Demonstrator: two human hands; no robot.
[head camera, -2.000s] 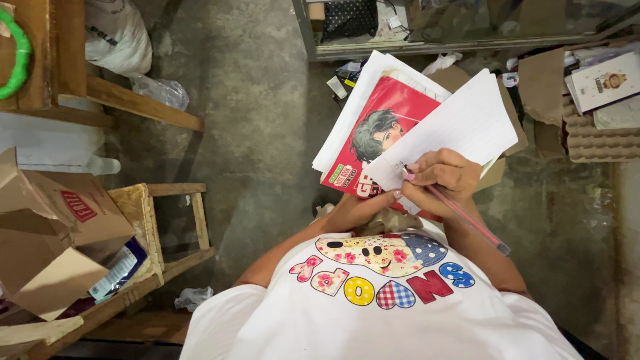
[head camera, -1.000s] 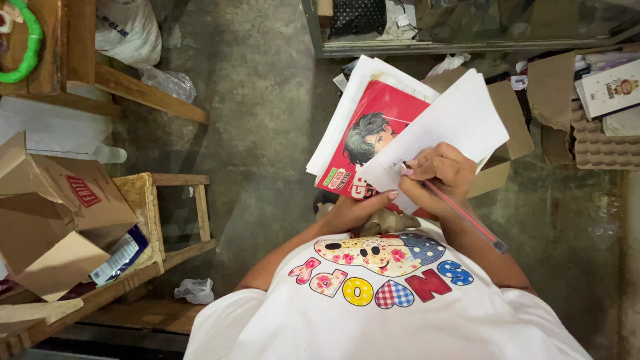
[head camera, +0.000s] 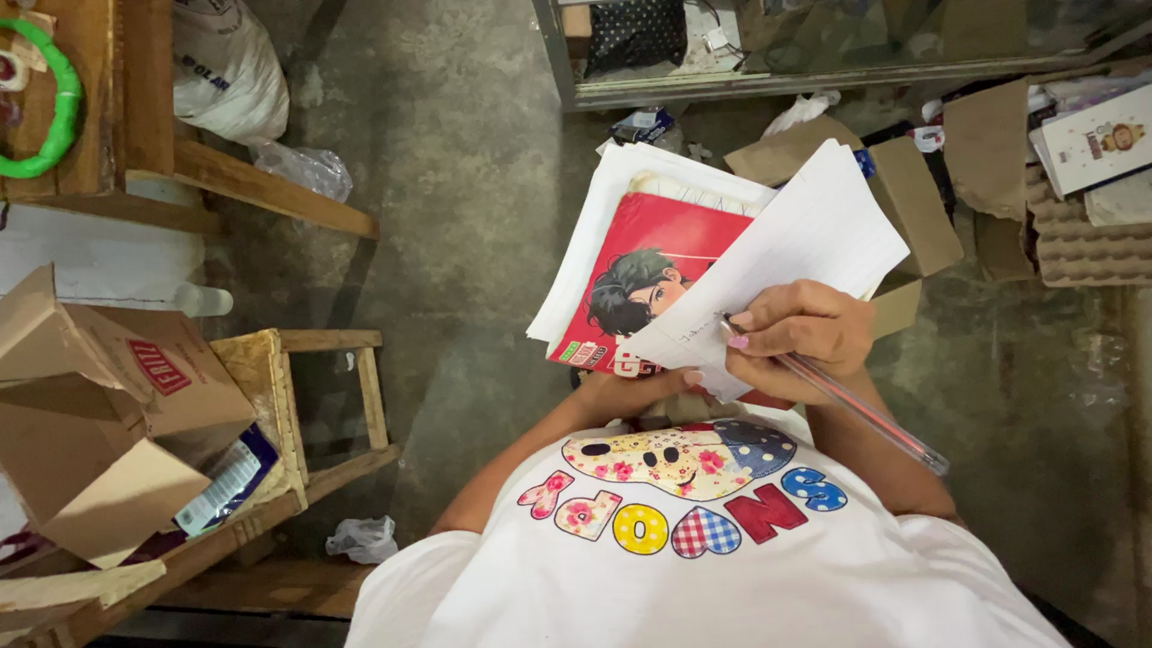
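My left hand (head camera: 643, 391) holds the lower edge of a red notebook (head camera: 666, 238) with a drawn dark-haired figure on its cover, its thumb on top and the other fingers hidden beneath. White paper sheets (head camera: 576, 243) stick out behind the notebook. Across it lies a lined white sheet (head camera: 810, 225) at a slant, with a short line of handwriting near its lower corner. My right hand (head camera: 796, 337) rests on this sheet and grips a clear-barrelled pen (head camera: 864, 409) with a reddish refill. The pen's tip is at the writing, its back end pointing down and right.
A wooden table with a green ring (head camera: 63, 108) and an open cardboard box (head camera: 171, 360) by a wooden stool (head camera: 333, 340) are on the left. A glass-fronted cabinet (head camera: 810, 76) stands ahead. More cardboard (head camera: 909, 202) and egg trays (head camera: 1071, 234) lie at the right.
My right hand and the pen have shifted slightly along the sheet while the grip stays the same. My left hand still holds the notebook.
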